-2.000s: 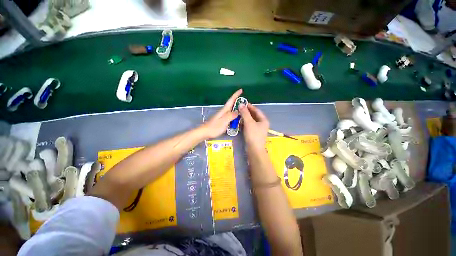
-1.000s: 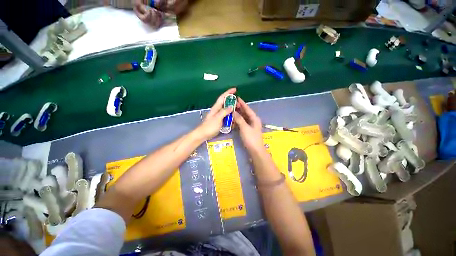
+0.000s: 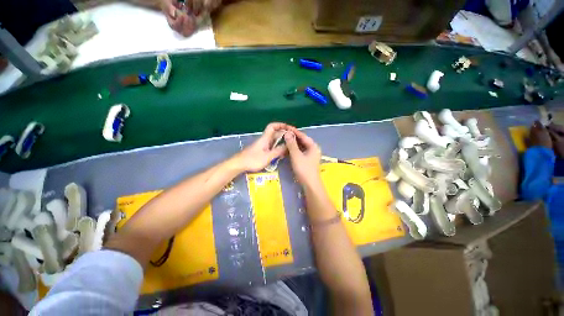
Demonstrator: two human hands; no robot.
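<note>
A pale shell with a blue part is held between my hands near the belt's front edge. My left hand grips it from the left. My right hand has its fingertips on its upper end. The fingers hide most of the shell and its inside. A slim pen-like tool lies on the sheet just right of my right hand.
The green belt carries white shells, blue parts and a small white piece. Shell piles lie left and right. A carton stands front right. Another person's hands are across the belt.
The view has shifted, and the belt items appear further left. The held shell was open to view a second ago; now my fingers close over it and hide its green board.
</note>
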